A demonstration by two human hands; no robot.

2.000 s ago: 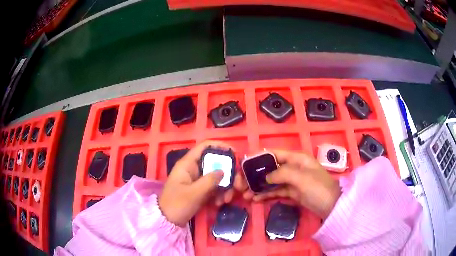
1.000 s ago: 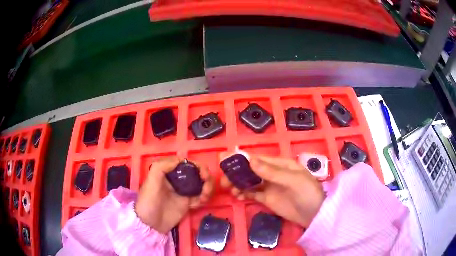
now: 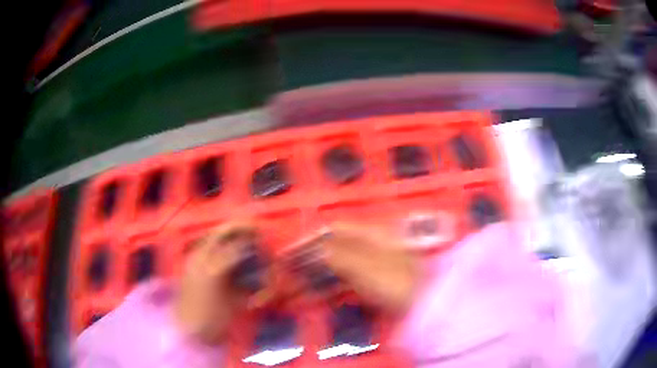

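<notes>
The frame is strongly blurred. My left hand (image 3: 209,280) is closed around a dark smartwatch unit (image 3: 248,269) above the middle of the red compartment tray (image 3: 238,136). My right hand (image 3: 371,266) holds a second smartwatch unit (image 3: 313,266), with a pale edge at its top left. Both screens look dark; details cannot be made out. The two hands are close together but apart. Dark units lie in pockets of the back row, and a light-cased smartwatch (image 3: 426,227) lies right of my right hand. Two units with bright reflections lie in front of my hands.
A second filled red tray (image 3: 29,244) is at the left edge. An upper red tray (image 3: 374,10) sits on the raised green shelf (image 3: 432,54) ahead. White record sheets (image 3: 524,154) and blurred pale things lie right of the main tray.
The view has shifted and blurred, with the trays now further left in the picture. The lit screen in my left hand turned dark between the two earlier frames. Both hands still hold their units.
</notes>
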